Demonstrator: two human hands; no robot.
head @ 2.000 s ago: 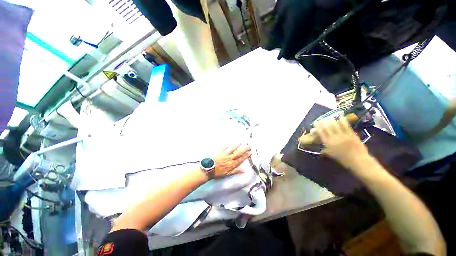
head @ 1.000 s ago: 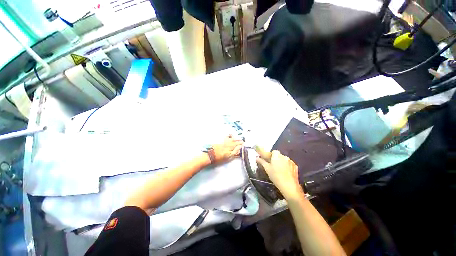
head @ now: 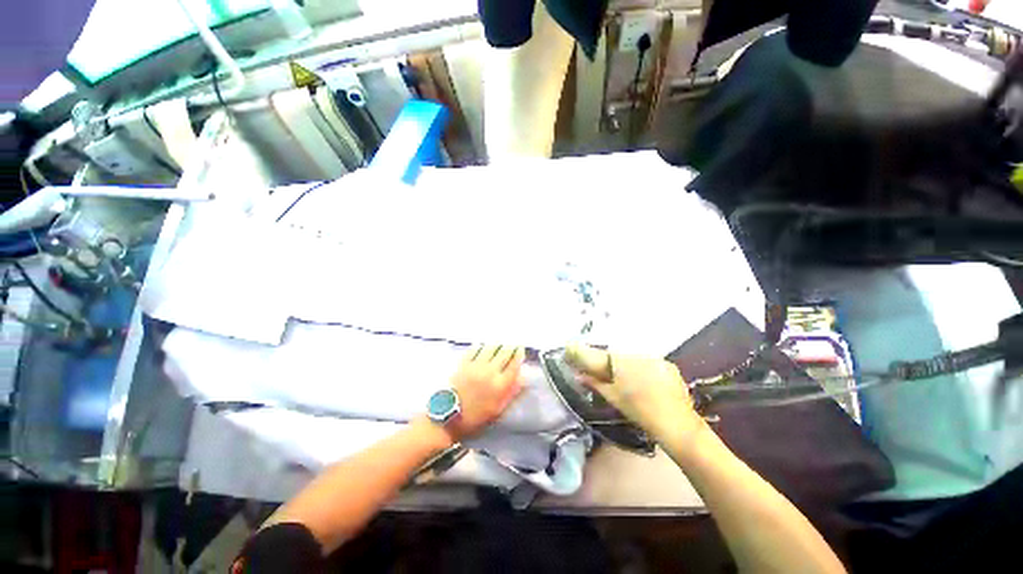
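Observation:
A white garment (head: pixel 325 376) lies over the white-covered table, with bunched checked and dark-edged parts at its near right end. My left hand (head: pixel 489 385), with a round watch on the wrist, lies flat on the cloth, fingers pointing away from me. My right hand (head: pixel 639 392) grips the handle of a steam iron (head: pixel 570 387). The iron stands on the garment's right end, just right of my left fingertips, its tip pointing away and to the left. My right hand hides part of the iron.
A dark rest pad (head: pixel 785 432) lies right of the iron. A black hose (head: pixel 954 361) runs off to the right. A blue support arm (head: pixel 412 137) stands behind the table. Dark cloth (head: pixel 752 135) is at the back right. Gauges and valves (head: pixel 84 252) are at the left.
My right hand has brought the iron from the dark pad onto the garment, beside my left hand. My left hand has shifted slightly toward me on the cloth. The camera view has also turned.

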